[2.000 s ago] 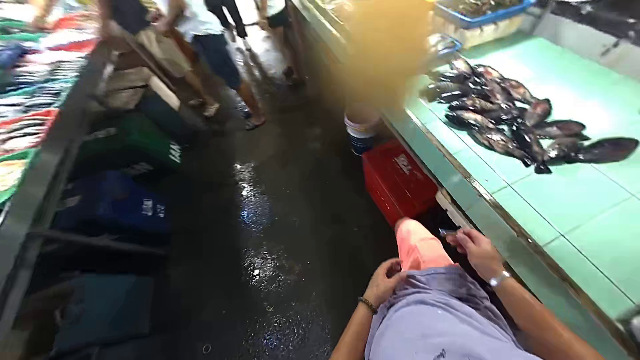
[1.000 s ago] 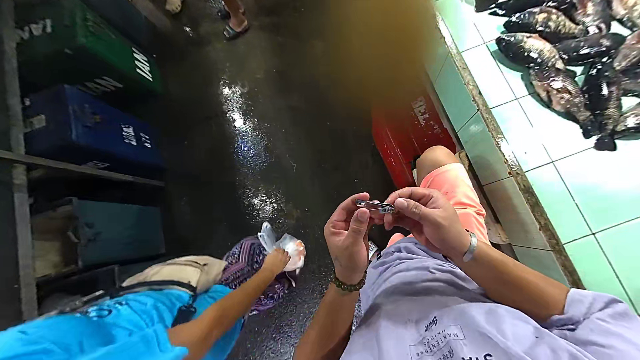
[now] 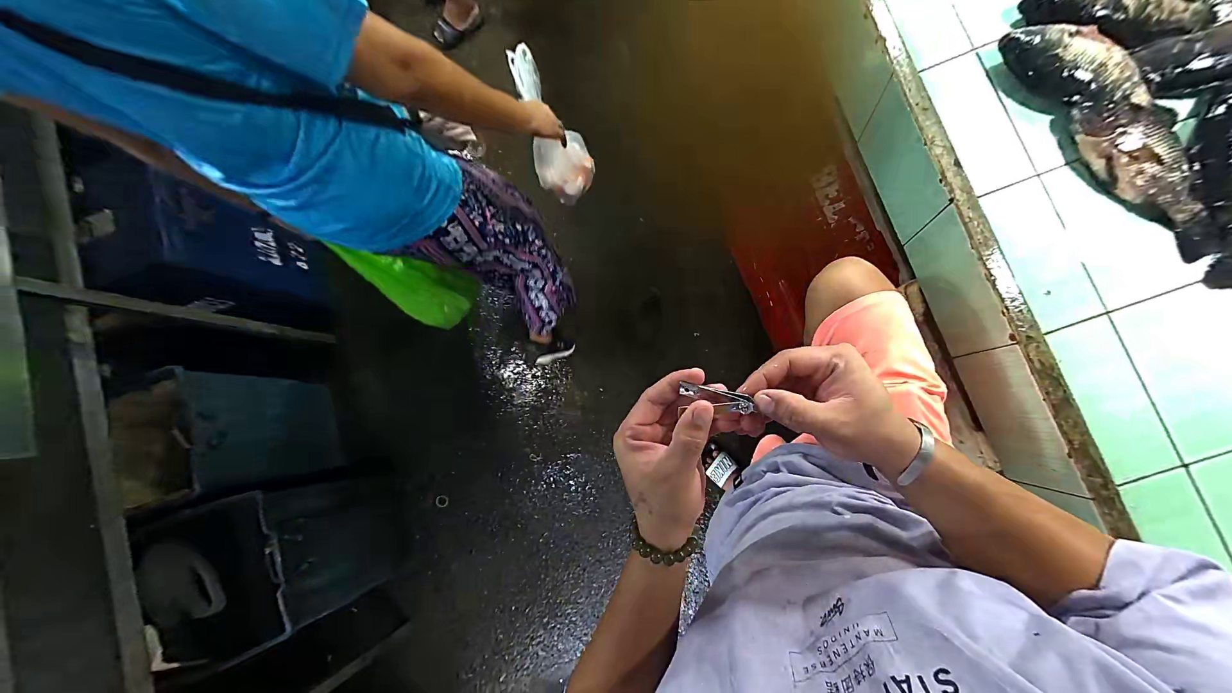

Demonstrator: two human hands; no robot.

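A small metal nail clipper [image 3: 717, 397] is held between my two hands, above my lap. My left hand [image 3: 669, 448], with a beaded bracelet at the wrist, grips one end between thumb and fingers. My right hand [image 3: 828, 399], with a silver band at the wrist, pinches the other end with thumb and forefinger. The clipper's lever stands at a slant to its body. My fingertips hide part of the far end.
Whole fish [image 3: 1107, 115] lie on a green tiled counter [image 3: 1068, 366] at right. Beside it stands a red box [image 3: 789, 250]. A person in a blue shirt [image 3: 318, 164] holds a plastic bag [image 3: 564, 166] over the wet floor [image 3: 500, 539]. Dark bins [image 3: 260, 423] line the left.
Both hands now hold the clipper; two seconds ago they were apart, with a small object in my right hand. The person in blue has moved forward past me, from lower left to upper left.
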